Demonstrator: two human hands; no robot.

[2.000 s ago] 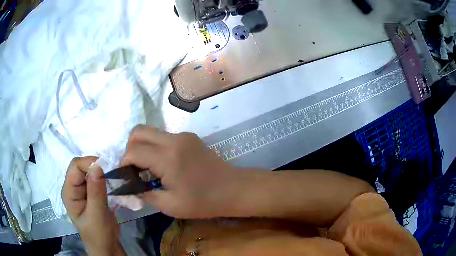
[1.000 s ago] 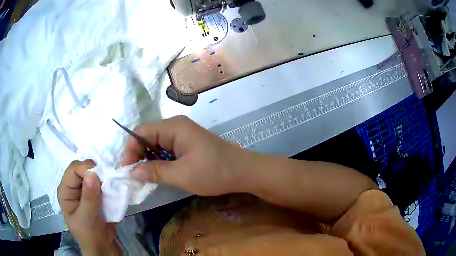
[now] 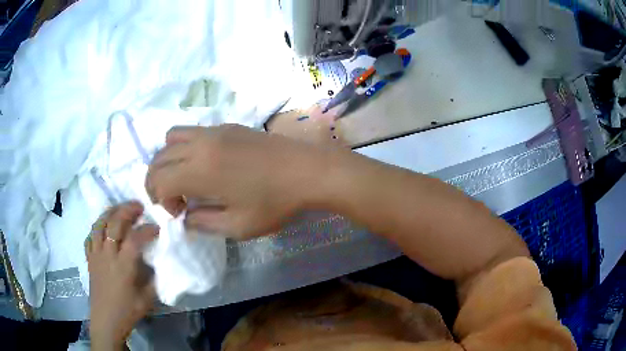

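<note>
The white garment (image 3: pixel 137 62) lies heaped over the left side of the table. Its bunched end (image 3: pixel 182 264) hangs between my hands at the table's front edge. My left hand (image 3: pixel 123 253), with a ring, grips the cloth from the left. My right hand (image 3: pixel 219 182), slightly blurred, pinches the same cloth from above; its fingertips are partly hidden. A narrow pale strap (image 3: pixel 123 130) loops on the garment behind my hands. The thread snips (image 3: pixel 371 82), with orange and blue handles, lie on the machine bed, blades pointing left.
The sewing machine head (image 3: pixel 343 27) stands at the top centre. A black tool (image 3: pixel 506 42) lies on the bed at the upper right. A pink-mauve phone (image 3: pixel 568 130) is at the table's right end. A printed ruler strip (image 3: pixel 508 164) runs along the front edge, above a blue crate (image 3: pixel 525 219).
The thread snips have left my right hand and now lie on the machine bed. My right hand is on the cloth, slightly higher. The view has shifted, so the machine shows lower.
</note>
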